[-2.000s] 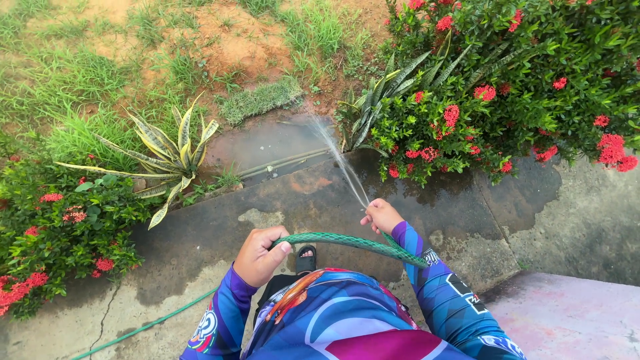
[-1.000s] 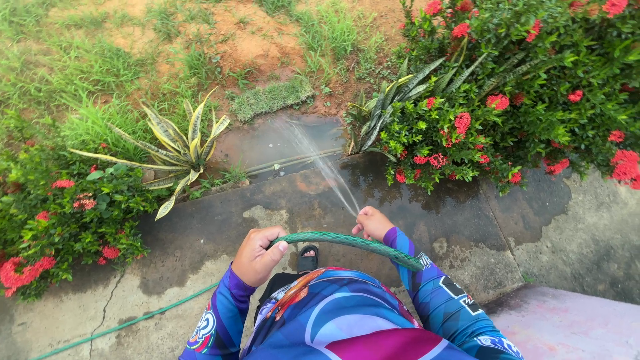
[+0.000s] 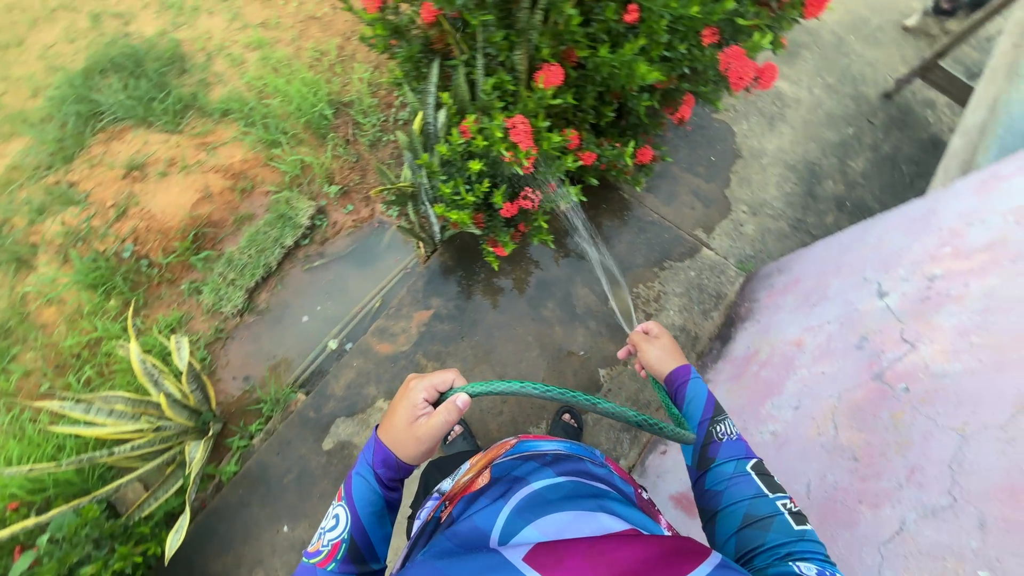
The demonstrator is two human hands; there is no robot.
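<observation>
My left hand is closed around a green braided garden hose, which arches across in front of my body. The hose bends back near my right forearm, and its end is in my right hand, the fingers pinched at the outlet, which they hide. From there a split stream of water sprays forward onto the lower leaves of a bush with red flower clusters. Wet, dark concrete lies beneath the spray.
A pink, cracked wall surface rises close on my right. Left are a variegated spiky plant, a muddy puddle along the concrete edge, and grass. More spiky leaves stand beside the bush. A wooden bar is at the upper right.
The view has swung to the right. The water, which earlier fell toward the puddle and the edge of the concrete, now reaches the flowering bush. Both hands keep their hold on the hose.
</observation>
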